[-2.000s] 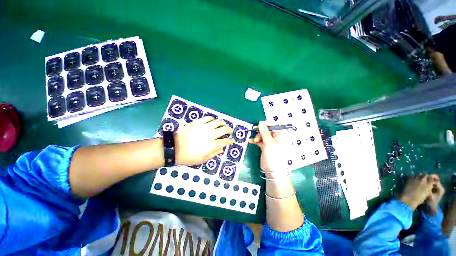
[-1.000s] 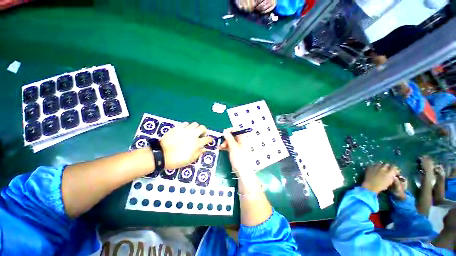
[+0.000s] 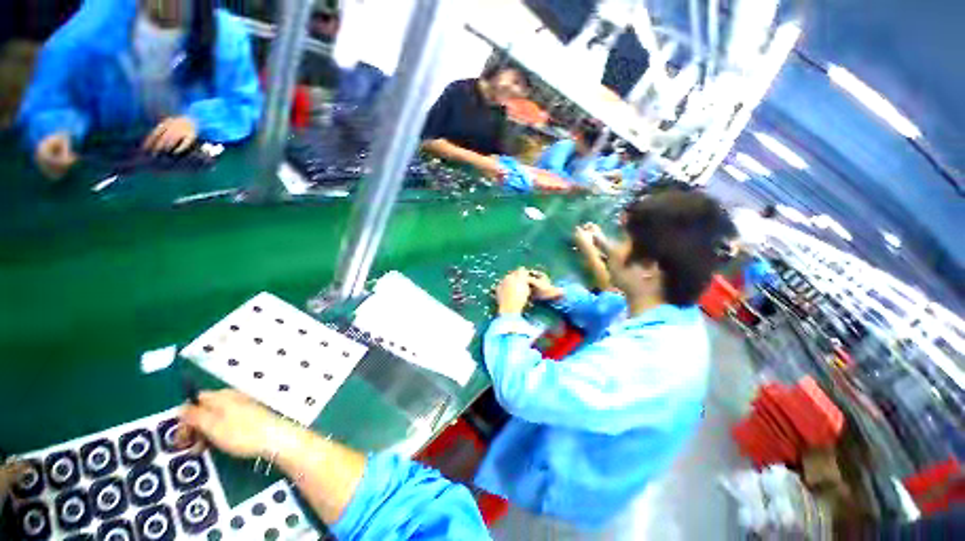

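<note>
The white card with rows of black square housings lies at the lower left, cut off by the picture's edge. The housings show pale centre rings. My right hand is at the card's upper right corner, closed around the dark tweezers; their tip is too blurred to tell. Only a small blurred part of my left hand shows at the left edge. Part of the liner sheet with dark dots shows below my right forearm. A white sheet with small dark marks lies beyond my right hand.
A paper scrap lies left of the marked sheet. A black mesh sheet and white sheets lie to the right. A metal post rises behind them. A person in a blue smock sits at right; others work across the bench.
The view has swung right and up, bringing neighbouring workers and the aisle into sight. The work has shifted to the lower left, and my left hand is mostly out of the picture.
</note>
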